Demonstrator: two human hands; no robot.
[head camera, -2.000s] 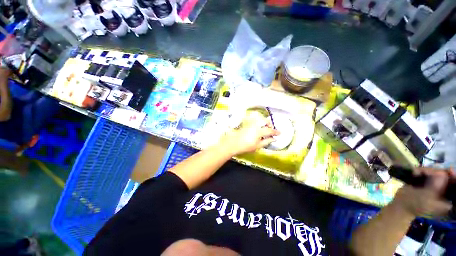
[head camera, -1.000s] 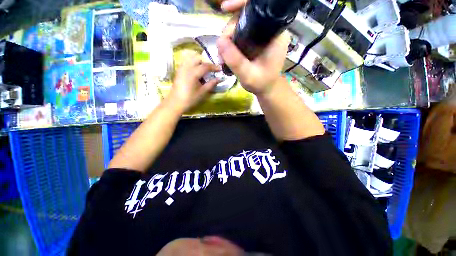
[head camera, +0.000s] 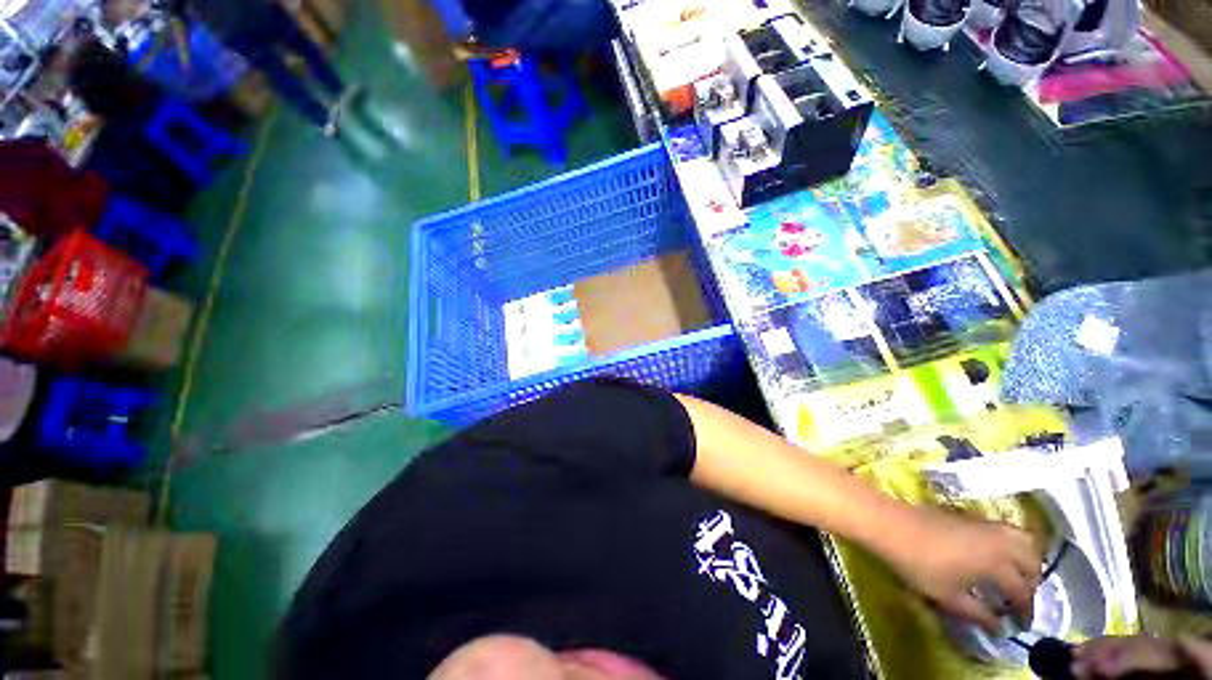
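Observation:
A white round cover (head camera: 1079, 585) sits in the white-and-yellow fixture (head camera: 1106, 481) at the lower right, with a thin dark wire (head camera: 1057, 561) curling over it. My left hand (head camera: 977, 569) reaches over the cover with its fingers bent down at its near side; whether the fingertips grip anything is hidden. My right hand (head camera: 1136, 656) is cut off by the bottom right edge. It holds the black screwdriver (head camera: 1050, 658), whose tip points at the cover, close to my left fingertips.
A blue crate (head camera: 532, 239) with cardboard stands beside the bench. A black parts box (head camera: 798, 126) and printed mats (head camera: 884, 319) lie along the bench. A crumpled plastic bag (head camera: 1110, 352) and a round tub (head camera: 1180, 547) are behind the fixture. People and blue stools are beyond the green floor.
The view has swung left, so the fixture is now at the lower right. My right hand came in from the far right with the screwdriver to the cover. My left hand stays at the cover.

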